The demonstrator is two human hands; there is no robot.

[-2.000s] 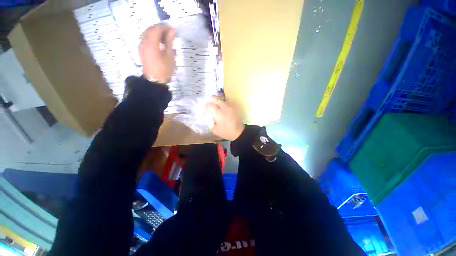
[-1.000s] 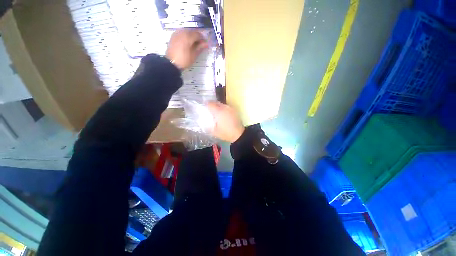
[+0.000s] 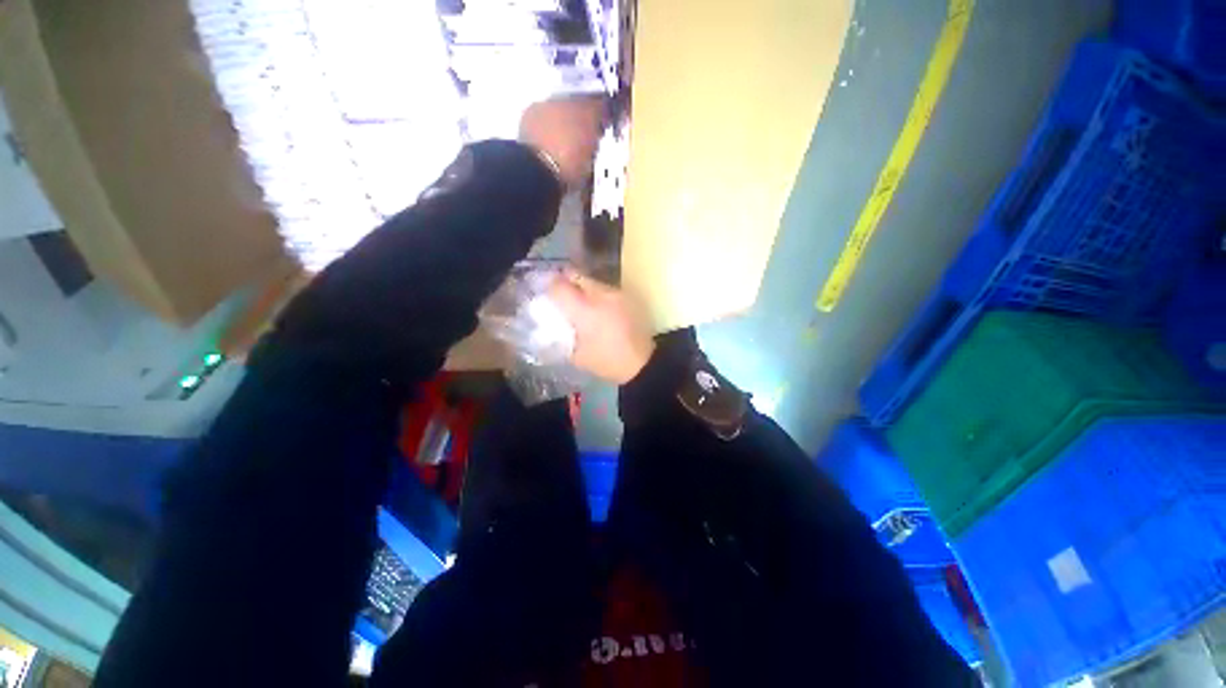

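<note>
White packets with dark print (image 3: 383,148) stand in tight rows in an open brown carton (image 3: 713,148). My left hand (image 3: 565,137) is inside the carton, over the packets beside the right wall. It is blurred and its fingertips are hidden, so I cannot tell whether it holds anything. My right hand (image 3: 605,329), below it at the carton's near edge, is closed on a crinkled clear poly bag (image 3: 538,329). The bag hangs to the left of the fingers.
A white bench (image 3: 88,356) is on the left. A keyboard (image 3: 393,581) is low beside my left arm. A yellow line (image 3: 894,161) runs on the floor to the right. Blue pallets (image 3: 1062,215), a green crate (image 3: 1002,403) and a blue crate (image 3: 1116,518) stand at the far right.
My left hand has moved right across the packets to the carton's right wall. A darker gap shows near that wall, below the hand. My right hand stays near the same place with the bag.
</note>
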